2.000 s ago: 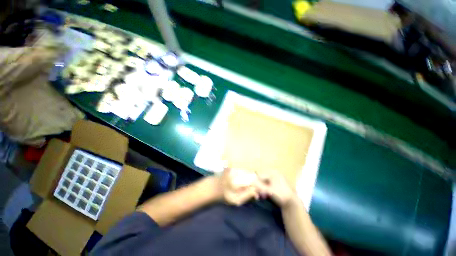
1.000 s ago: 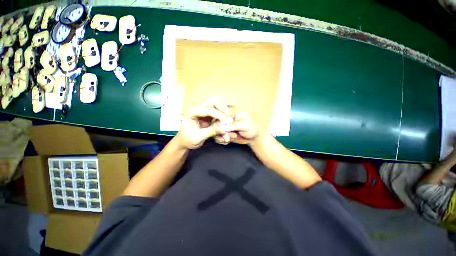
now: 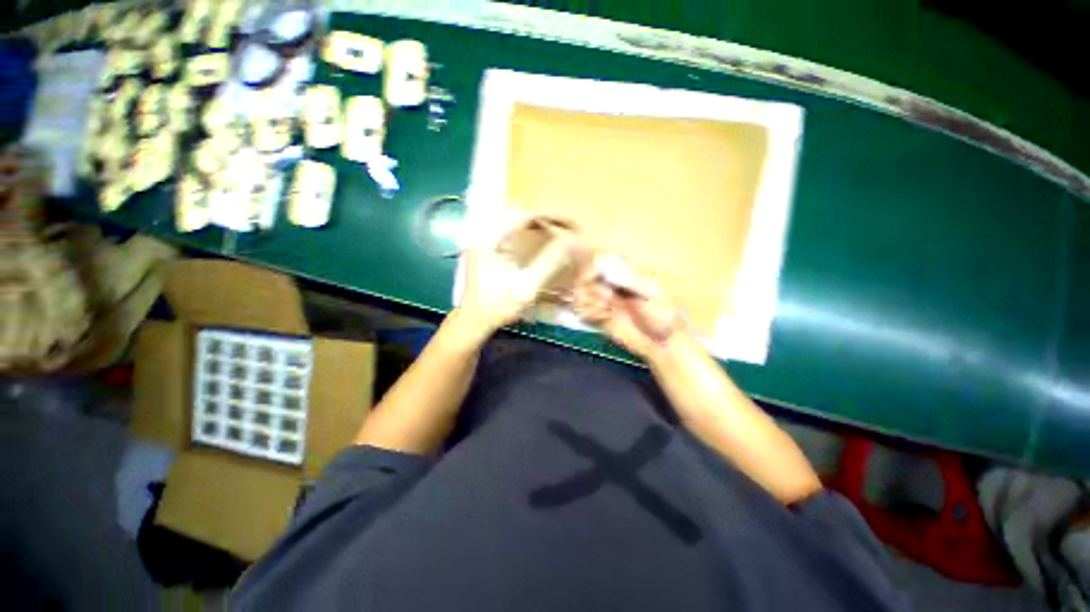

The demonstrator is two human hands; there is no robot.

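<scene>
My left hand and my right hand are close together over the front edge of the tan work mat with its white border. My left hand's fingers are curled, with a gap between thumb and fingers. My right hand's fingers are bent, with a small dark spot at them. The picture is blurred and I cannot tell what is held. A thin tape ring lies flat on the green bench at the mat's left edge.
Many cream housings lie at the left, with two dark-rimmed rings among them and small silvery parts beside them. An open carton with a white divider tray stands below left. A red stool is below right.
The view has shifted, so the bench things appear farther right and tilted. My hands have moved slightly apart and my left hand's curl has turned upward.
</scene>
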